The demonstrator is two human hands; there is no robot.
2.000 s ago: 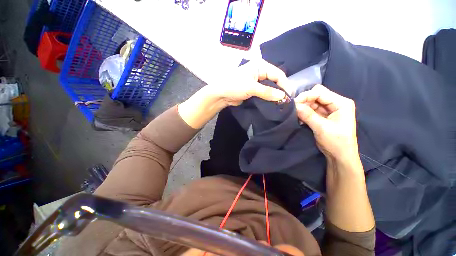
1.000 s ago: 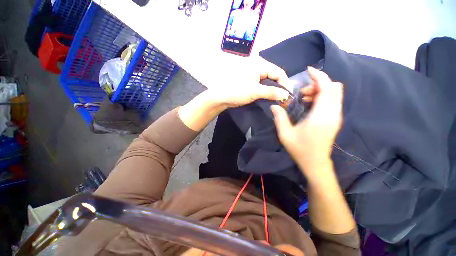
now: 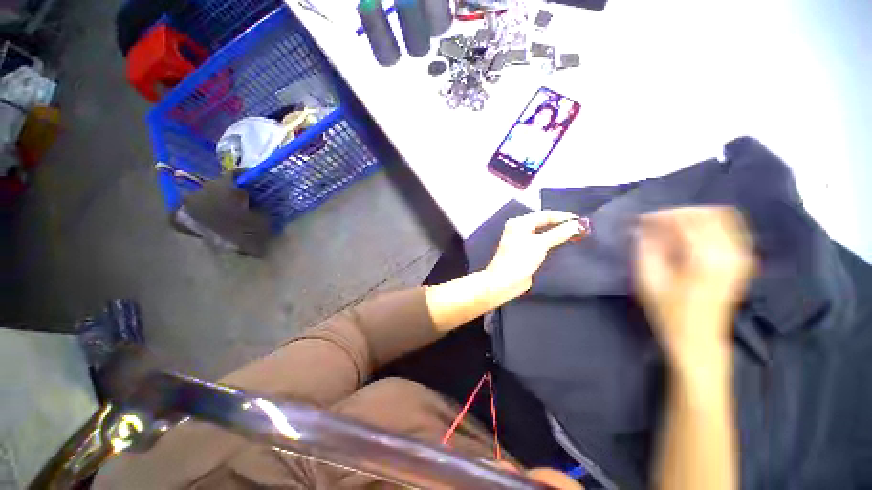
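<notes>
The dark jacket (image 3: pixel 593 349) lies over the table edge and the lap, spread to the right. My left hand (image 3: pixel 531 251) is at the jacket's upper left edge, its thumb and fingers pinched around a small shiny fastener (image 3: pixel 582 226) with a reddish glint. My right hand (image 3: pixel 693 251) is blurred, above the cloth to the right of my left hand. Its fingers look curled, but I cannot tell what they hold. No needle or thread can be made out.
A smartphone (image 3: pixel 534 137) with a lit screen lies beyond the jacket on the white table (image 3: pixel 660 105). Spare fasteners (image 3: pixel 468 69) and dark spools (image 3: pixel 413 27) are behind it. A blue basket (image 3: pixel 316 177) with bags stands left. A metal tube (image 3: pixel 287 421) crosses the lower foreground.
My right hand has moved right, away from my left hand. The view has shifted, showing more fasteners and the spools. The jacket lies differently, its collar-like fold now farther right.
</notes>
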